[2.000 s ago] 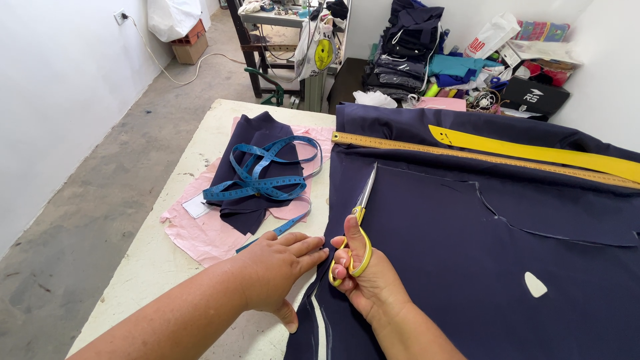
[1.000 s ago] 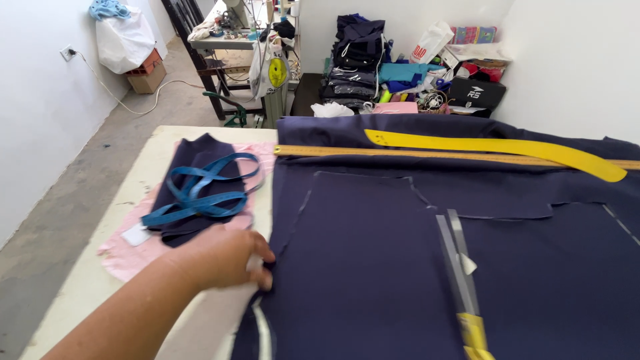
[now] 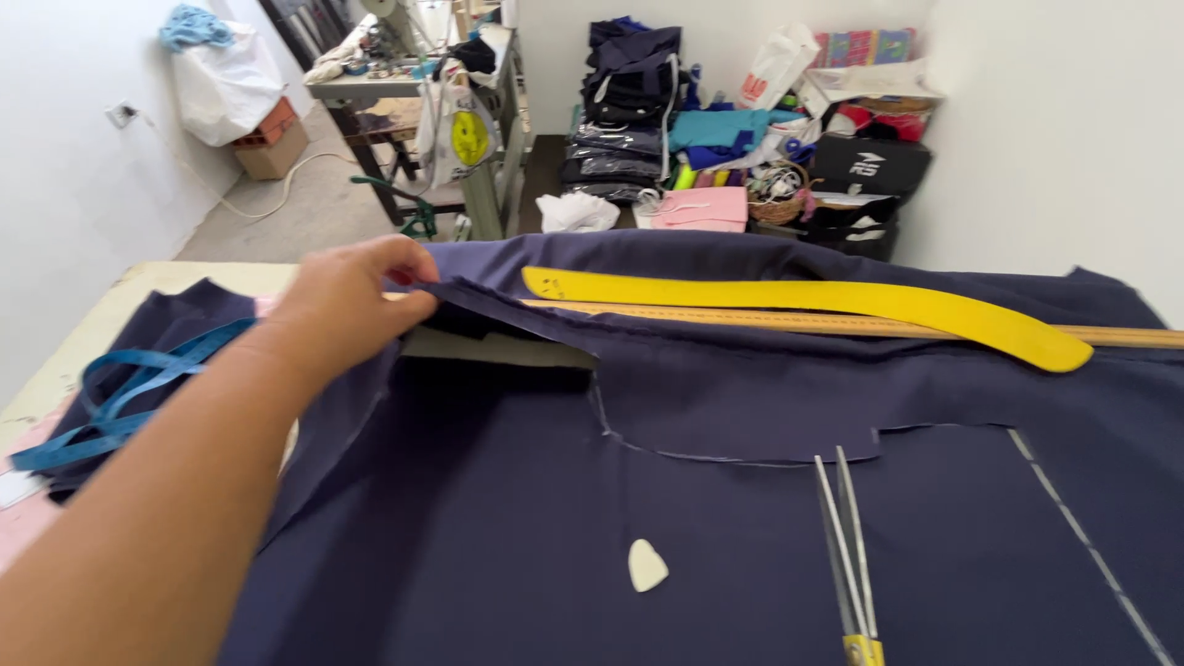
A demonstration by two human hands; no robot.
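My left hand [image 3: 370,301] pinches the cut edge of the navy fabric [image 3: 740,518] and holds it raised, with a pale strip showing in the gap beneath. My right hand is out of view. Fabric scissors [image 3: 851,555] with yellow handles lie on the cloth at the lower right, blades slightly apart, tips near a chalked line. A white piece of tailor's chalk [image 3: 647,565] rests left of them. Across the far side of the fabric lie a yellow curved ruler [image 3: 795,296] and a long wooden ruler [image 3: 740,319].
At the left, a blue measuring tape [image 3: 129,370] lies on folded navy cloth [image 3: 194,301] over the pale table [image 3: 55,342]. Beyond the table stand a sewing machine table [image 3: 370,90], stacked packed garments [image 3: 615,139] and a wicker basket [image 3: 775,208]. A white wall is at the right.
My left hand has moved from the fabric's left edge to its far corner and lifted the cut edge. My right hand, around the scissors two seconds ago, is out of view; the scissors lie farther right.
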